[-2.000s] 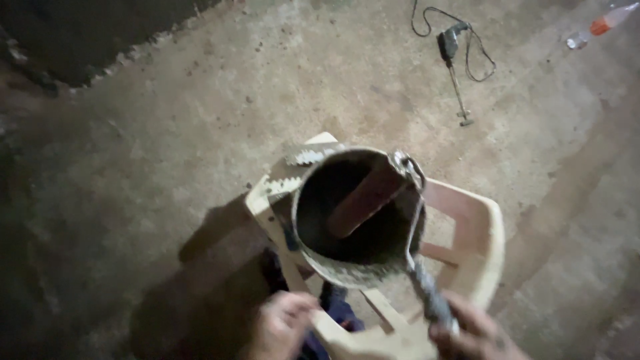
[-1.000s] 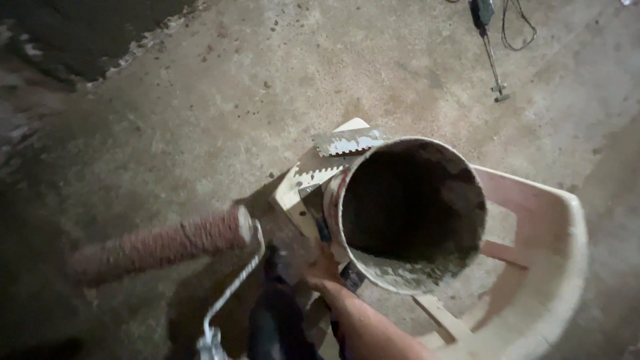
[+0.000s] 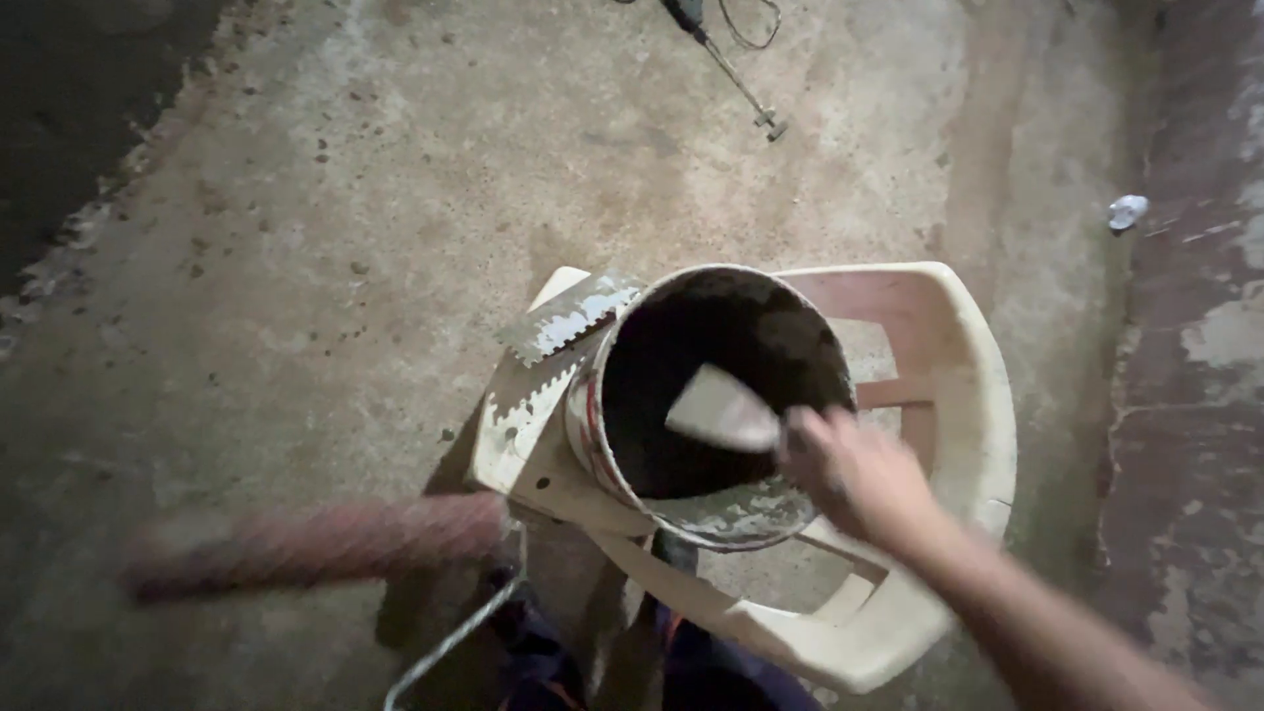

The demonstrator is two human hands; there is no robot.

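Note:
My right hand grips a putty knife whose broad blade is over the mouth of a bucket. The bucket's inside is dark, and grey residue coats its near rim. It stands on a pale plastic chair. Left of the bucket, two notched trowel blades lie on the chair. A paint roller with a reddish sleeve extends across the lower left, its wire frame running down out of view. My left hand is not in view.
A corded mixing drill with a paddle lies on the concrete floor beyond the chair. A crumpled whitish object is at the right. Dark wet-looking material covers the upper left. My legs are below the chair.
The roller was in the bucket two seconds ago and is now out at the left. My right hand now holds a putty knife over the bucket.

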